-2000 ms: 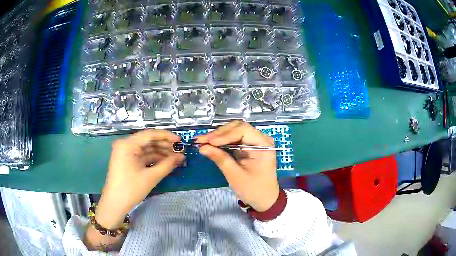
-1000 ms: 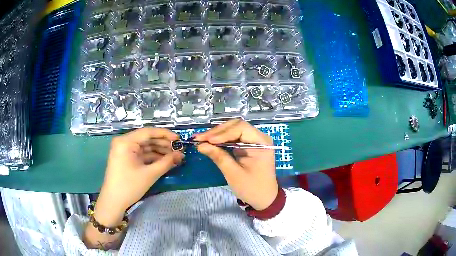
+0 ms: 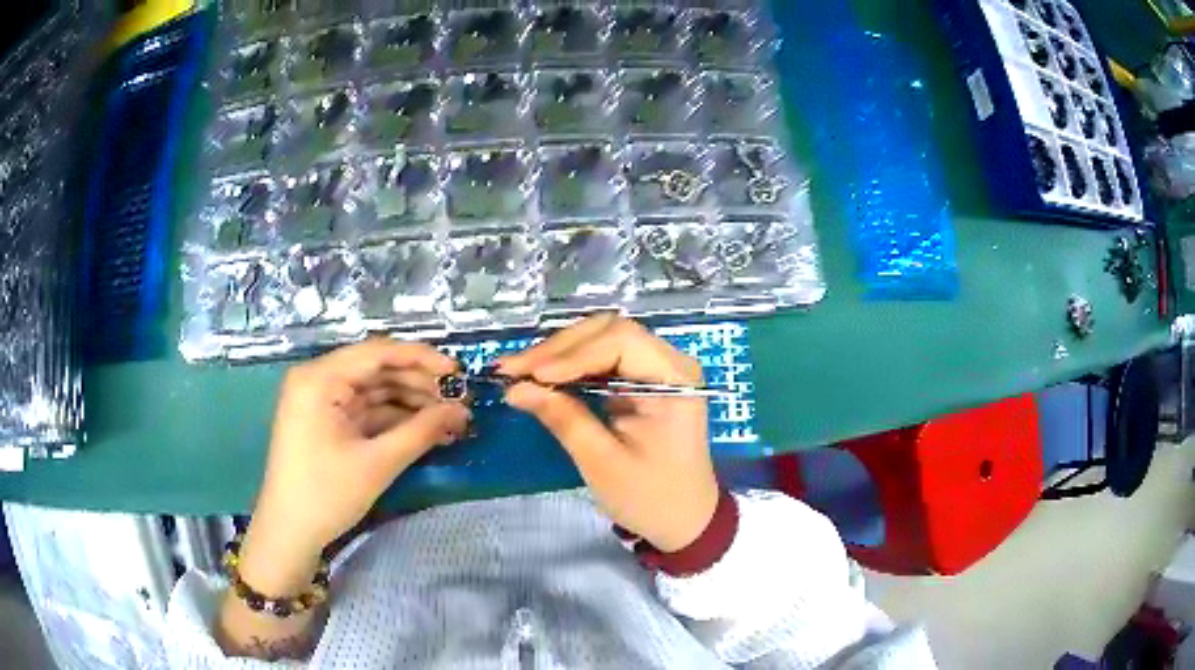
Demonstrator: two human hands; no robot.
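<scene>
My left hand (image 3: 360, 439) pinches a small dark module with a pale round ring (image 3: 454, 386) between thumb and fingertips. My right hand (image 3: 626, 425) holds thin shiny tweezers (image 3: 642, 390) sideways, their tip at the module's right side. Whether the tip touches or carries a piece is too small to tell. Both hands are over a blue die-cut sheet (image 3: 730, 393) with small whitish pieces, partly hidden by the hands. A large clear blister tray (image 3: 505, 318) lies just beyond, with parts in its pockets; several pockets at the right show round-ringed modules.
Stacked clear trays (image 3: 39, 288) and a dark sheet on blue backing (image 3: 125, 196) lie left. A blue film (image 3: 904, 223), a blue box with white insert (image 3: 1068, 118) and small loose parts (image 3: 1080, 314) lie right. A red stool (image 3: 963, 491) stands below the green bench edge.
Both hands, with the module and tweezers, appear slightly further left in the picture, as do the tray and sheets. The grips look the same.
</scene>
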